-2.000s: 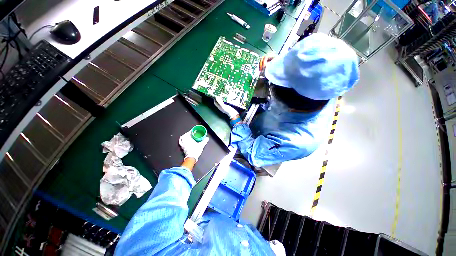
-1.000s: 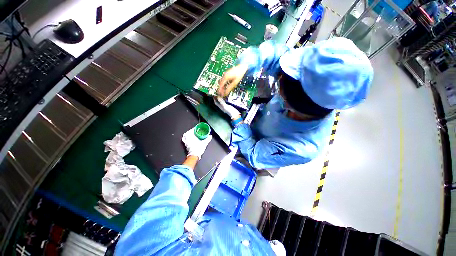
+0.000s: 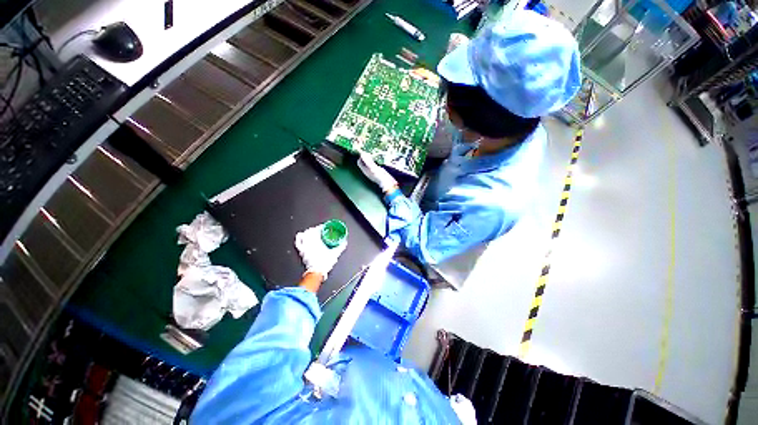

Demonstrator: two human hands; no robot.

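Note:
My left hand (image 3: 320,252), in a white glove, holds a small open green cup (image 3: 334,233) upright above or on the black mat (image 3: 283,212). The fingers are around the cup's near side; whether its base touches the mat cannot be told. A white patch at the bottom edge, right of my blue smock, looks like my gloved right hand (image 3: 463,408). It is small and cut off, so its grip cannot be told.
Crumpled white cloths (image 3: 204,290) lie left of the mat. A coworker in blue (image 3: 478,195) has a gloved hand at a green circuit board (image 3: 388,114) beyond it. A blue bin (image 3: 388,307) hangs at the bench edge. Roller conveyor (image 3: 179,116) runs along the left.
The cup and my left hand have shifted slightly down in the picture. The coworker's bare hand has left the middle of the board, and the coworker's head has moved up and left.

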